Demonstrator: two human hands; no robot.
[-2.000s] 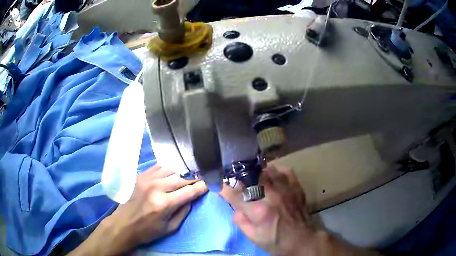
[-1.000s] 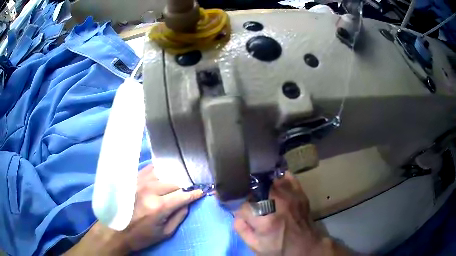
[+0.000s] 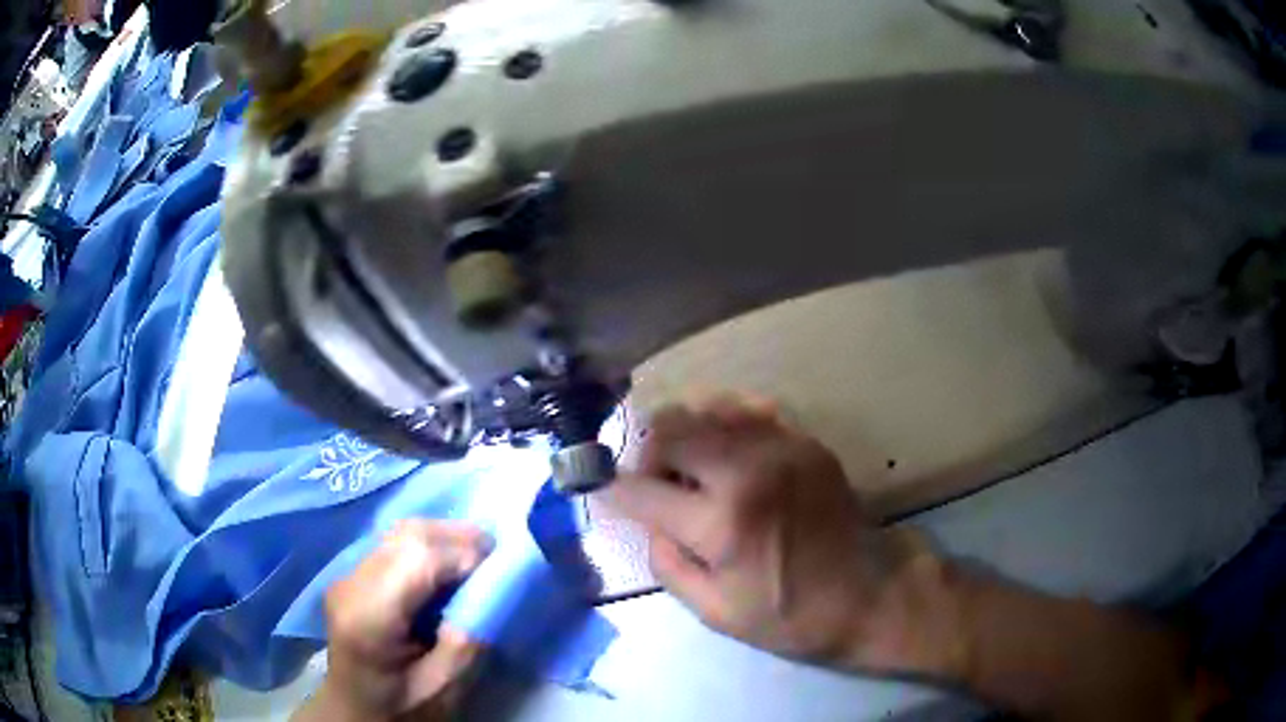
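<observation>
Light blue cloth [image 3: 508, 585] lies folded in front of the sewing machine head [image 3: 423, 282], its near part blurred. My left hand [image 3: 395, 607] is closed on this cloth, left of the needle area. My right hand [image 3: 762, 529] is right of the grey knurled knob [image 3: 583, 467], fingers curled and blurred; whether it holds anything cannot be told. The large blue garment body [image 3: 127, 564] lies heaped at the left, with a white leaf-like pattern near the machine. The needle and presser foot cannot be made out clearly.
The white tongue-shaped piece [image 3: 207, 388] hangs left of the head. The tan tension dial [image 3: 485, 285] sticks out above the grey knob. The yellow band [image 3: 322, 78] wraps the tan post [image 3: 261, 45]. Blue cut pieces [image 3: 120, 155] are heaped at the far left.
The view has shifted, so the machine head sits further left. My left hand now grips cloth that lay flat before, and the cloth is folded up. My right hand has moved away from the needle area.
</observation>
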